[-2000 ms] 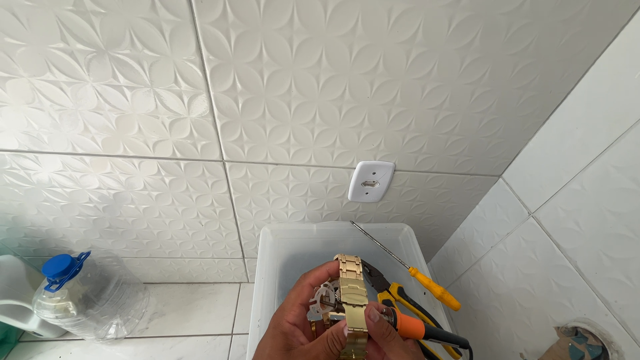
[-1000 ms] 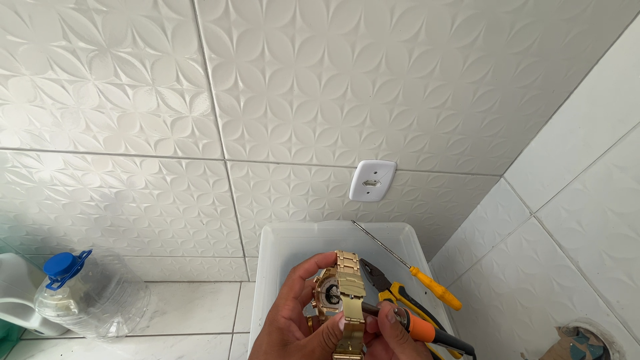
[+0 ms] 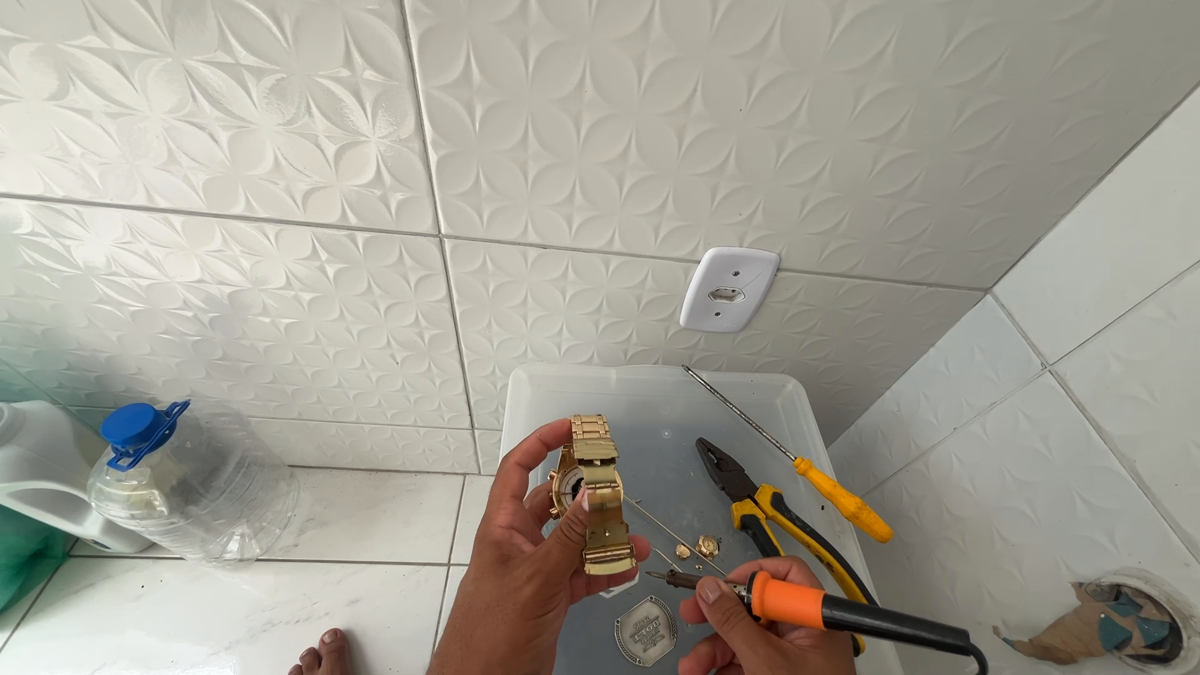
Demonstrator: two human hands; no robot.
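A gold-coloured metal wristwatch [image 3: 600,497] is upright in my left hand [image 3: 530,544], its bracelet clasp towards me and its case partly hidden behind the band. My right hand [image 3: 750,619] holds a soldering iron [image 3: 806,605] with an orange and black handle, its metal tip pointing left, just right of the watch and apart from it. Below them a grey metal watch case back [image 3: 645,631] bearing writing lies on the translucent plastic lid [image 3: 553,380], near small gold-coloured parts [image 3: 708,546] and a thin wire.
Combination pliers [image 3: 764,506] with yellow and black handles and a yellow-handled screwdriver [image 3: 839,497] lie on the lid's right side. A wall socket [image 3: 729,291] is behind. A clear plastic bottle [image 3: 202,487] and a white jug [image 3: 56,478] stand left; a wall hole [image 3: 1134,623] is right.
The soldering iron has moved away from the watch, towards the lower right. The case back and small gold-coloured parts, hidden before behind my hands, now show.
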